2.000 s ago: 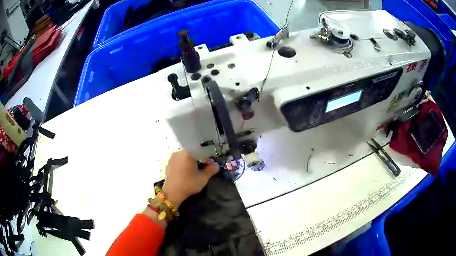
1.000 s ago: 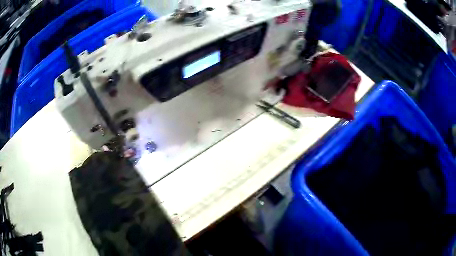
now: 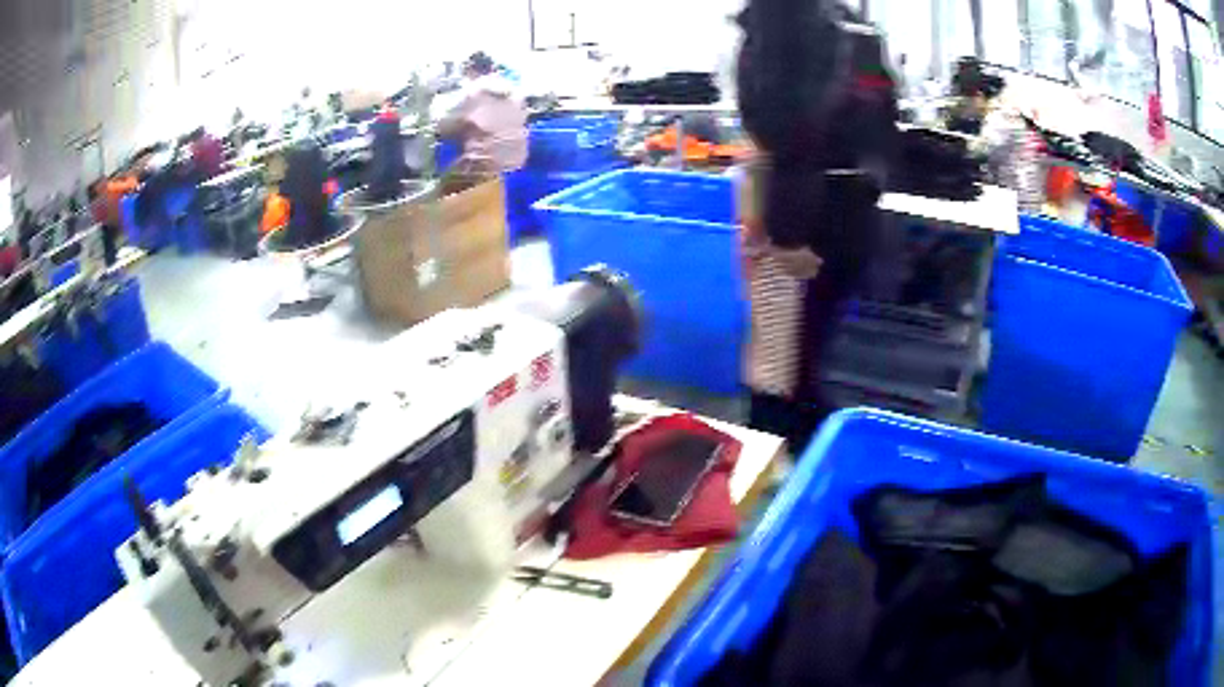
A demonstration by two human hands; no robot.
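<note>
The white industrial sewing machine (image 3: 430,443) stands at the lower left, with its lit screen (image 3: 369,514) on the black control panel. The presser foot and needle area (image 3: 255,658) is at the bottom edge, small and blurred. The thread snips (image 3: 564,581) lie on the white table (image 3: 503,644) right of the machine. The phone (image 3: 669,477) lies on the red cloth (image 3: 711,510) at the table's right end. The camouflage panel is out of the picture. Neither of my hands is in view.
A large blue bin (image 3: 859,436) of black pieces (image 3: 993,577) stands at the table's right. More blue bins (image 3: 644,255) stand behind and at left. A person in dark clothes (image 3: 819,148) stands beyond the table, near a cardboard box (image 3: 436,255). Other people and worktables are farther back.
The view has swung up and to the right, away from the needle area. My left hand, seen at the needle two seconds ago, and the camouflage panel have left the picture.
</note>
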